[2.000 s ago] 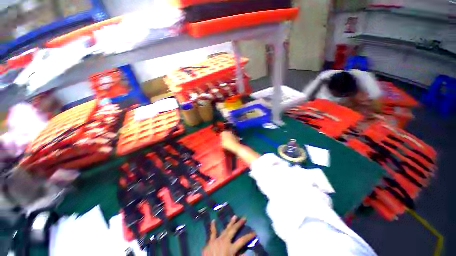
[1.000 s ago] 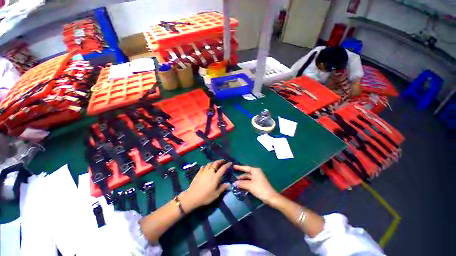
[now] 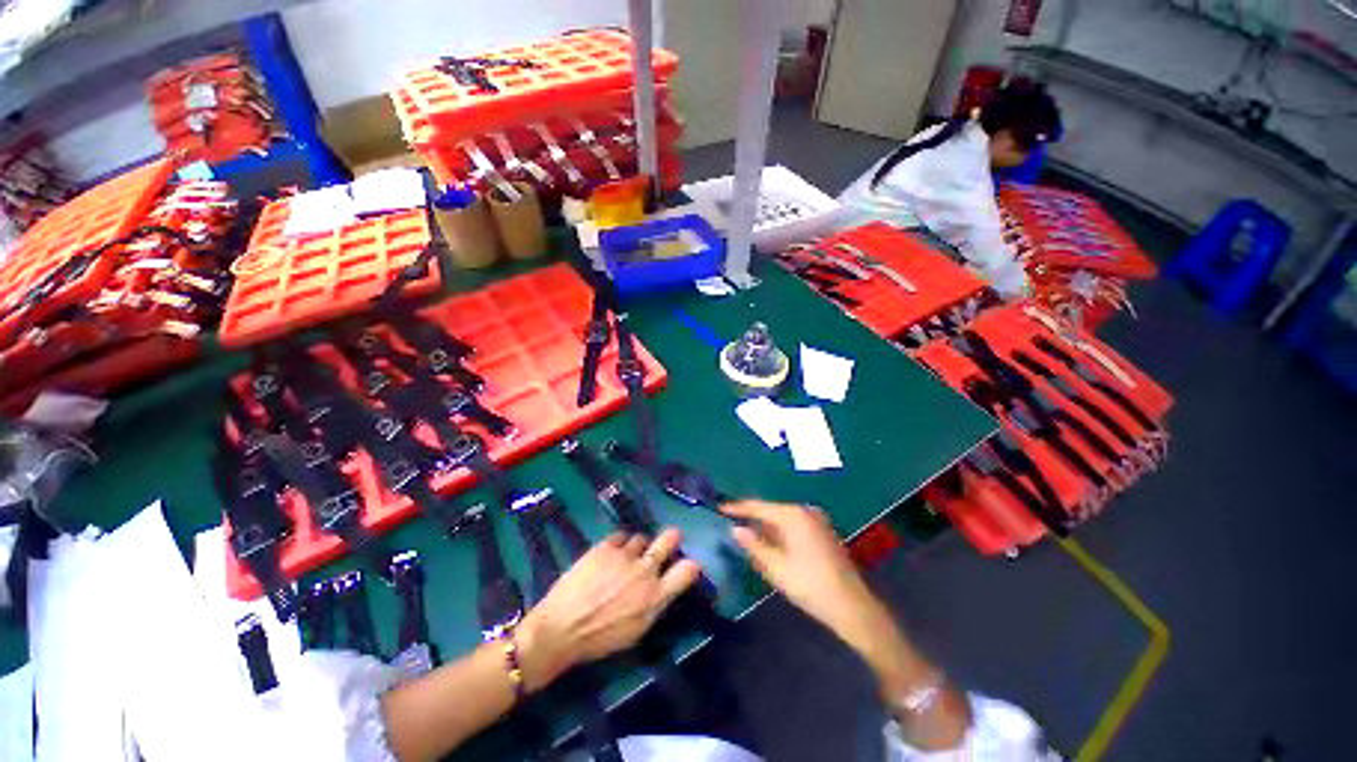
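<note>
My left hand (image 3: 607, 599) lies low over the dark watches at the near table edge. Its fingertips are at a dark strap; whether they grip it is unclear. My right hand (image 3: 811, 563) is to its right, thumb and finger closed on the strap end of a black smartwatch (image 3: 686, 482), whose case lies up and left of the fingers. Other watches with black straps lie along the near edge, one of them (image 3: 499, 599) left of my left hand. More watches lie in rows on the left of the orange-red tray (image 3: 521, 335), and two lie near its right edge.
White sheets (image 3: 127, 640) are at the left. A clear bottle (image 3: 758, 351) in a cream ring and paper pieces (image 3: 811, 438) are at the right. A blue bin (image 3: 659, 256), brown cups (image 3: 517, 223) and stacked trays stand behind. A person (image 3: 948, 186) is beyond trays at the right.
My right hand reached across the tray, then came back beside my left hand at the near edge. Now the hands are further apart, with a watch up between them. The person across has raised their head.
</note>
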